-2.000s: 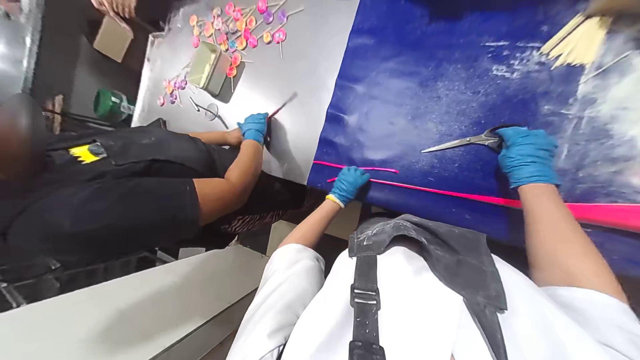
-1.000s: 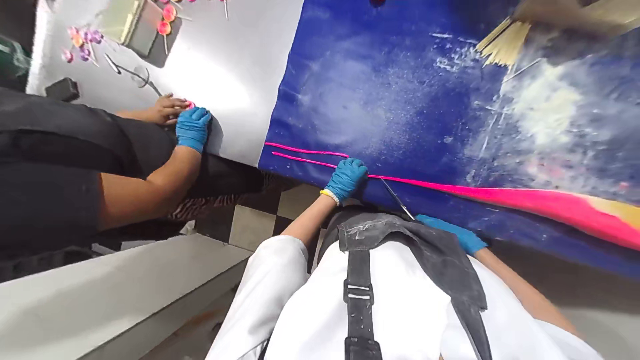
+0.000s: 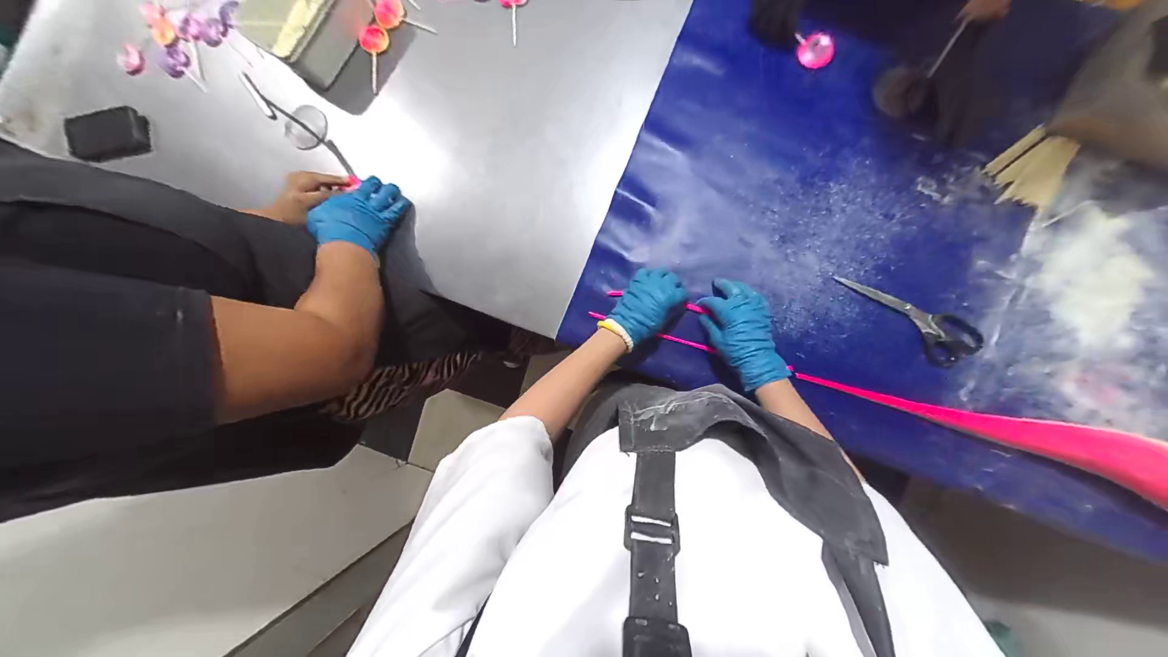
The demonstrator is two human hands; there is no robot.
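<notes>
My left hand (image 3: 650, 304), in a blue glove, lies over a thin pink candy strand (image 3: 695, 308) near the front edge of the blue table cover. Close by on the right, my gloved right hand (image 3: 744, 333) has its fingertips at that strand's right end. Whether either hand grips it is hard to tell. A second strand (image 3: 684, 343) runs below, beneath my hands, apparently joined to the thick pink candy mass (image 3: 1040, 438) that widens toward the right. Metal scissors with dark handles (image 3: 931, 328) rest on the cover to the right of my hands.
On the left, a co-worker's gloved hand (image 3: 358, 217) works at a metal table (image 3: 511, 164) holding lollipops (image 3: 374, 39), a dark block (image 3: 108, 133) and a tool. Wooden sticks (image 3: 1040, 169) and white powder lie at right. A pink lollipop (image 3: 815, 50) is at the far side.
My right hand has let go of the scissors, which now lie on the cover, and has come beside my left hand. The upper strand is now under my left hand.
</notes>
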